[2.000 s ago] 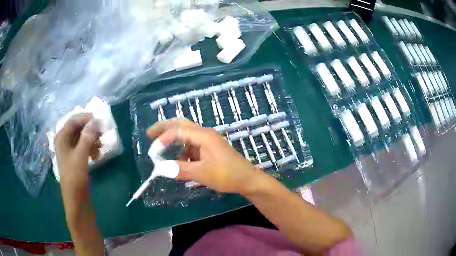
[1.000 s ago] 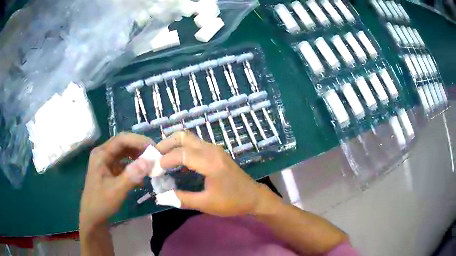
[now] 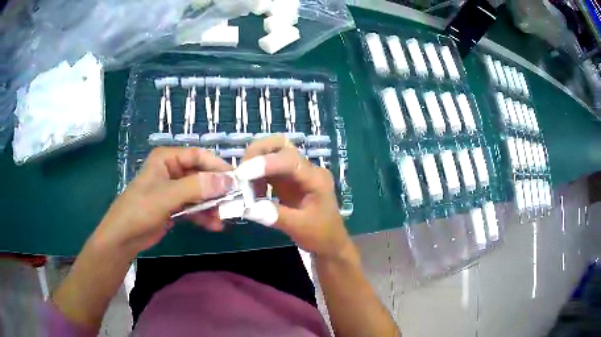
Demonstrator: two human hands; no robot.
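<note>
My left hand (image 3: 188,187) and my right hand (image 3: 296,194) meet in front of me, above the near edge of the clear parts tray (image 3: 125,125). White covers sit on the thumb and a fingertip of my right hand. Between the hands is a small white wrap (image 3: 232,209), pinched at the fingertips. A thin shafted part (image 3: 198,207) points down-left from my left fingers. The parts tray holds two rows of thin rods with grey-white ends; my hands hide its lower middle. The stack of white pieces (image 3: 62,108) stands at the left.
A cloudy poly bag (image 3: 151,33) lies behind, with loose white blocks (image 3: 280,36) in its mouth. To the right, the finished-piece tray (image 3: 431,253) holds white cylinders and overhangs the table edge. A second filled tray (image 3: 520,135) lies beyond. A black object (image 3: 471,26) is at the back.
My left hand has left the stack and come to my right hand. The rod in my right hand pointed down-left earlier; both hands now hold the rod and wrap. The view has shifted.
</note>
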